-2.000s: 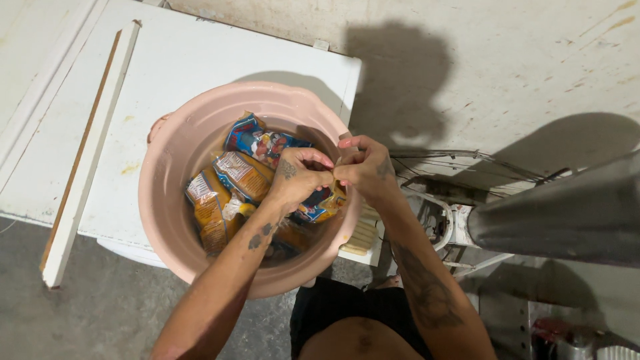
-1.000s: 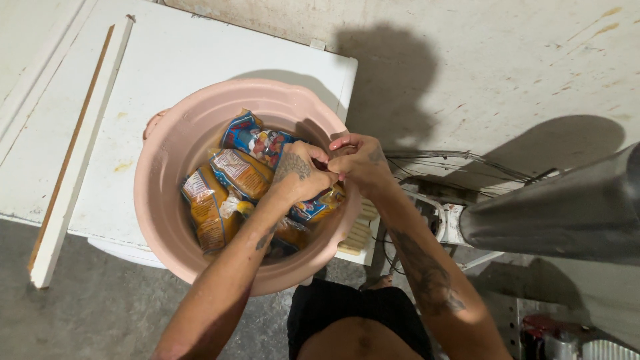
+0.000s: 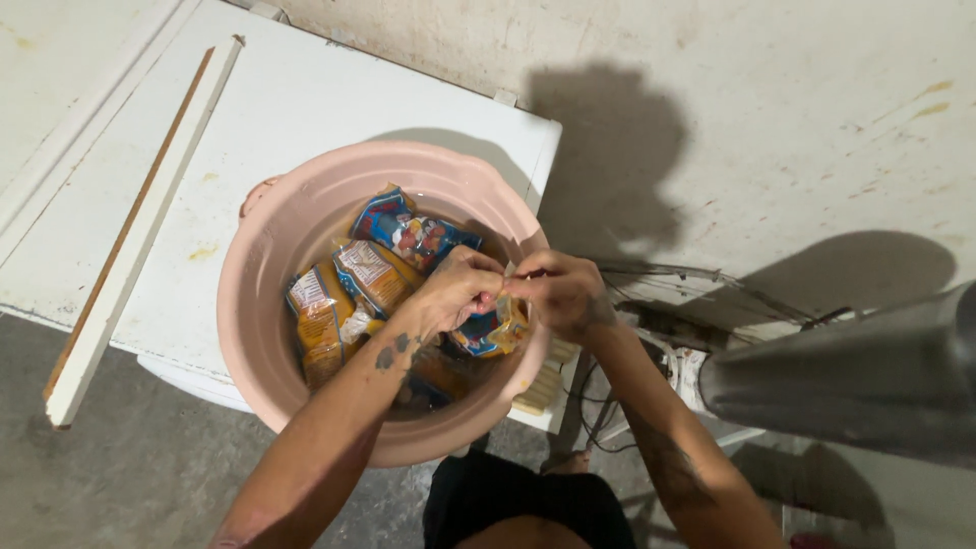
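A round pink plastic tub (image 3: 252, 305) holds murky water and several printed plastic packets, among them a blue one (image 3: 396, 225) at the back and a yellow-orange one (image 3: 320, 309) at the left. Over the tub's right side, my left hand (image 3: 461, 290) and my right hand (image 3: 560, 293) meet fingertip to fingertip. Both pinch the top of a blue and yellow plastic packet (image 3: 488, 332), which hangs below them inside the tub. The fingers partly hide its upper edge.
The tub stands on a white panel-like surface (image 3: 305, 84), where a long white strip with a brown edge (image 3: 152, 221) lies at left. A stained wall (image 3: 762, 114) rises behind. To the right are cables (image 3: 686, 271) and a large dark grey cylindrical object (image 3: 839, 374).
Both hands stay pinched together at the packet's top, their fingers and wrists slightly turned. More of the yellow part of the packet shows beneath them now.
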